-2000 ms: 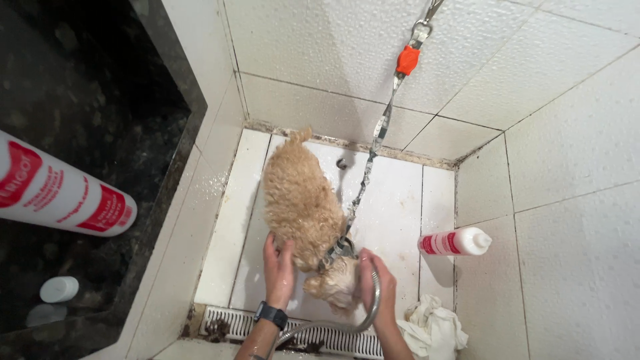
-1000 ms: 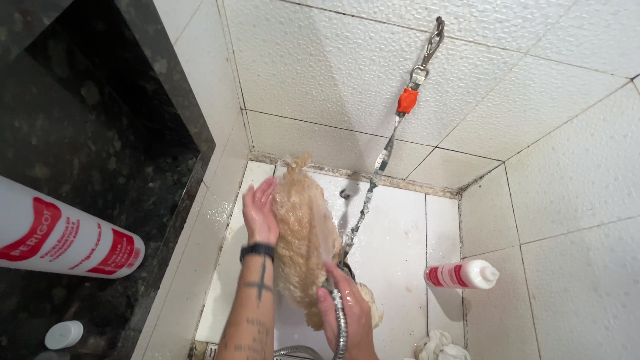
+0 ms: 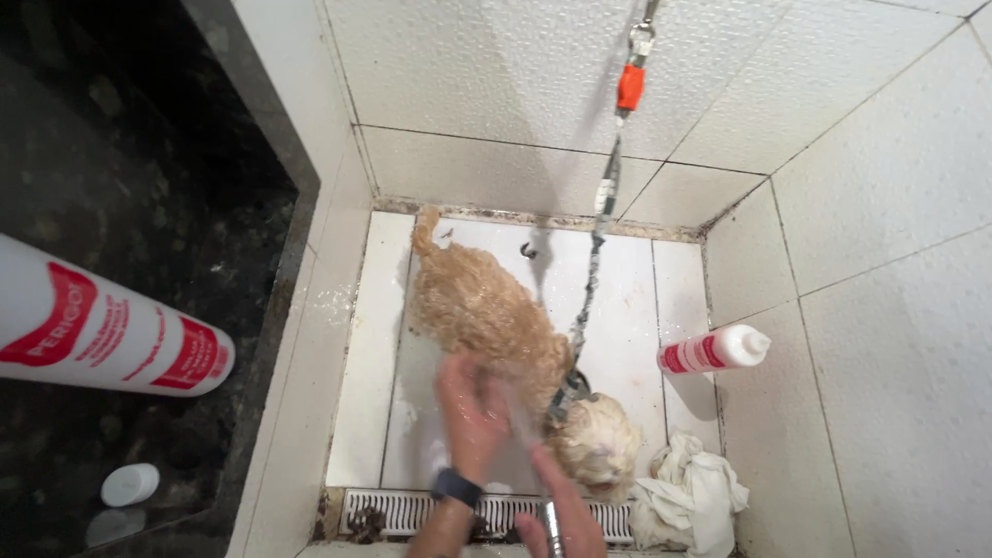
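Note:
A wet, curly tan dog (image 3: pixel 484 306) stands on the white tiled floor of the tub, its paler head (image 3: pixel 597 446) toward me at lower right. Around its neck is a collar joined to a taut leash (image 3: pixel 595 263) with an orange piece, running up along the back wall. My left hand (image 3: pixel 474 403), with a dark wristband, lies against the dog's side near the shoulder, slightly blurred; nothing is seen in it. In my right hand (image 3: pixel 562 504) is a metal shower hose (image 3: pixel 552 527), with water streaming from its end toward my left hand and the dog's side.
A red and white bottle (image 3: pixel 713 350) rests at the right, above a crumpled white cloth (image 3: pixel 690 496). A drain grate (image 3: pixel 403 508) with dark hair clumps runs along the near edge. On the black stone counter (image 3: pixel 139 225) at left are a large bottle (image 3: pixel 108 325) and a white cap (image 3: pixel 130 484).
My left hand has moved from near the dog's rump toward its shoulder. The dog's head, mostly hidden a second ago, now shows at lower right.

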